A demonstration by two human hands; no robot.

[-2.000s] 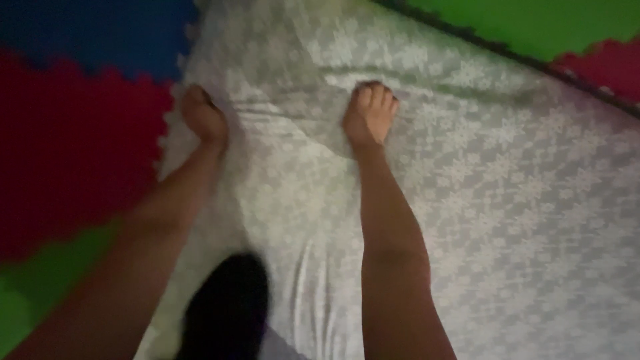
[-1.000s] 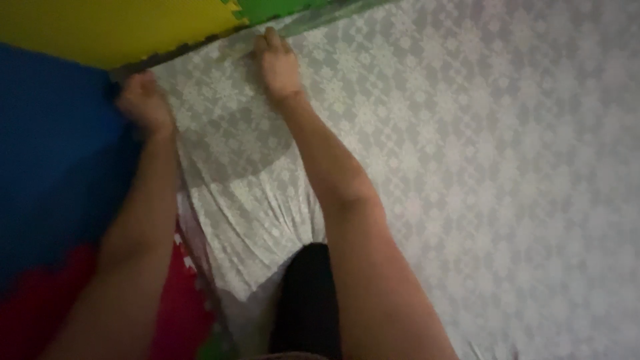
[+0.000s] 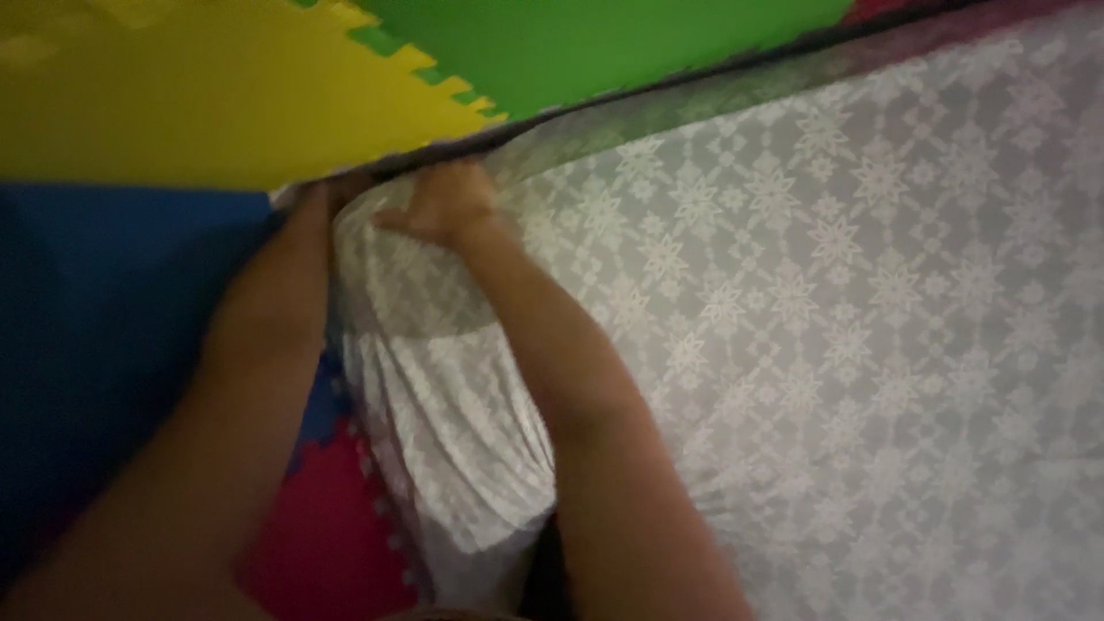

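A white and grey sheet with a snowflake-like pattern (image 3: 793, 293) covers what looks like a mattress. My left hand (image 3: 349, 191) reaches down at the sheet's far left corner, its fingers hidden between the corner and the wall mats. On top of the same corner lies my right hand (image 3: 453, 203), thumb pointing left and the other fingers bent over the far edge; whether they grip the cloth cannot be seen. Below the hands the sheet's left side falls in gathered folds (image 3: 457, 431).
Yellow (image 3: 216, 103) and green (image 3: 604, 52) interlocking foam mats stand along the far edge, with a dark gap beside the sheet. Blue (image 3: 112, 345) and red (image 3: 332, 526) mats lie to the left. A dark shape, partly hidden, is under my right forearm (image 3: 548, 561).
Both hands were spread on the sheet and its left edge two seconds ago; now they are close together at the far left corner. My left hand has gone down beside the corner. The view has shifted.
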